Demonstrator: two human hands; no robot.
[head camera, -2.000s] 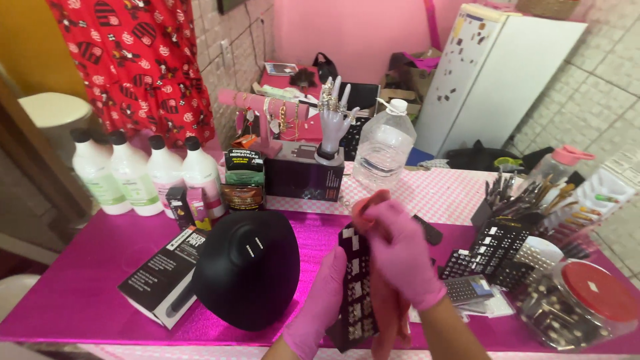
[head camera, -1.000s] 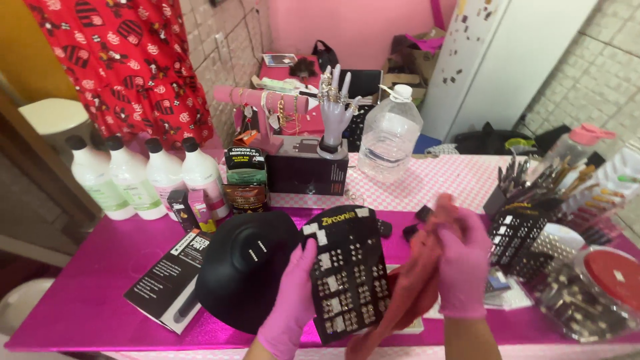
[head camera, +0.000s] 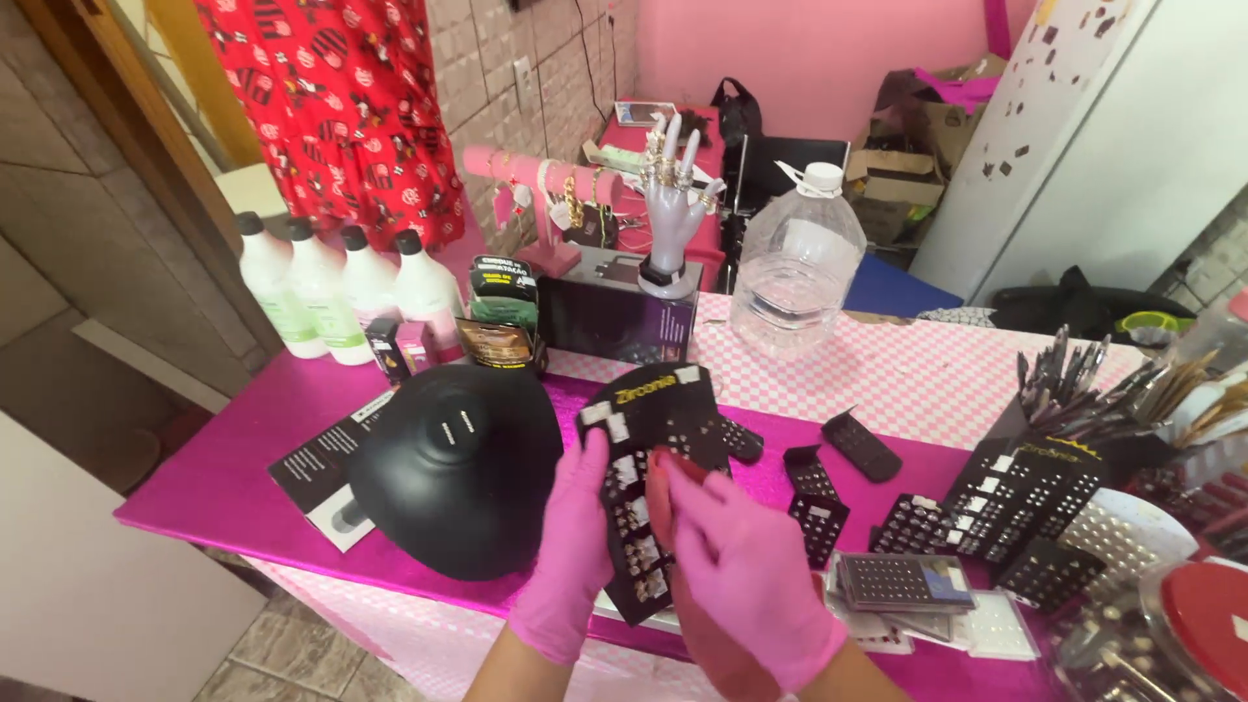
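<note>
My left hand (head camera: 575, 546), in a pink glove, grips the left edge of a black earring display card (head camera: 639, 492) with rows of small studs and white stickers, held tilted over the table. My right hand (head camera: 751, 565), also gloved in pink, pinches a reddish cloth (head camera: 707, 624) and presses it against the card's face, covering part of the studs. The cloth hangs down below the hand. Just left of my left hand sits a large black dome-shaped object (head camera: 458, 478). More small black stud cards (head camera: 814, 522) lie to the right.
On the magenta-covered table (head camera: 214, 468) stand white bottles (head camera: 424, 288), a hand-shaped ring stand (head camera: 671, 214) on a black box (head camera: 609, 317), a pink bracelet stand (head camera: 546, 180) and a large clear jug (head camera: 799, 263). To the right are clear cases (head camera: 902, 583), a taller stud display (head camera: 1014, 497) and a red-lidded jar (head camera: 1204, 614).
One second ago the cloth was held to the right of the card, off its face; now my right hand has it against the card. My left hand still holds the card.
</note>
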